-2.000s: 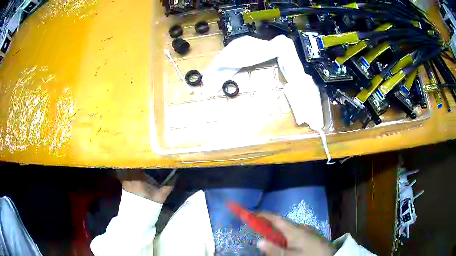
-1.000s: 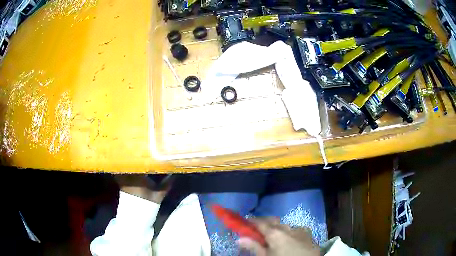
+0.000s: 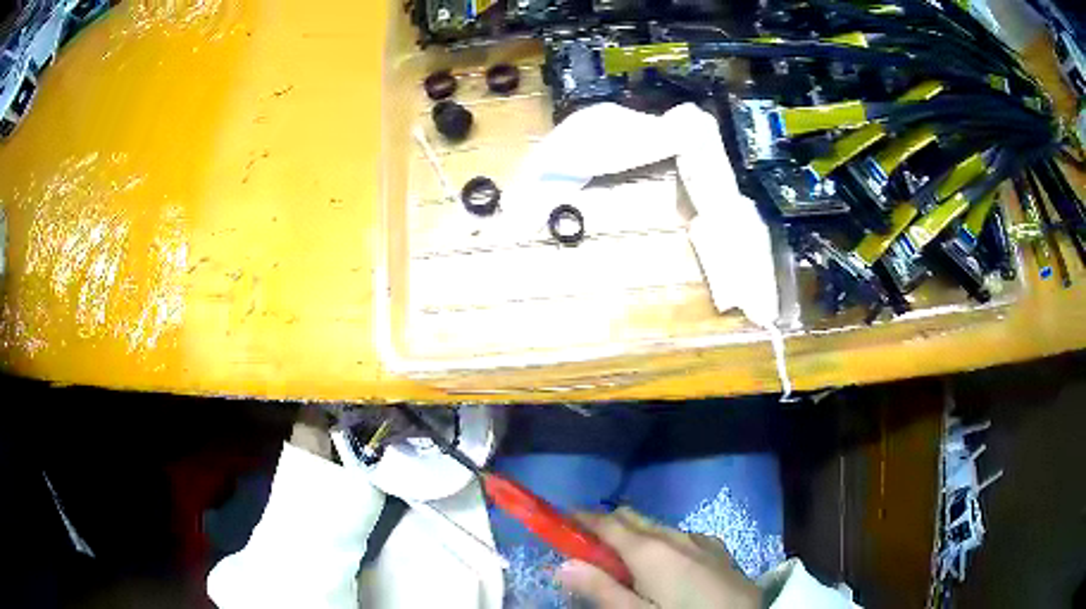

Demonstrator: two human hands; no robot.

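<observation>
My right hand (image 3: 661,569) is closed around the red handle of the air blow gun (image 3: 554,529), low over my lap. Its thin dark nozzle points up and left into the open back of the white camera housing (image 3: 423,470). Wires and small parts show inside the housing. My left hand (image 3: 312,432) is at the housing's left side, mostly hidden by the bench edge and shadow; its fingers and grip cannot be made out.
The clear plastic tray (image 3: 397,297) lies on the orange-yellow bench (image 3: 226,238). It bears black lens rings (image 3: 567,224), a white cloth (image 3: 726,238), a thin white stick (image 3: 434,164) and piled camera modules with cables (image 3: 822,117). White units (image 3: 962,500) show low at right.
The white housing has come into view below the bench edge, beside my left hand. The red gun has shifted left since the first frame, and its nozzle now shows at the housing.
</observation>
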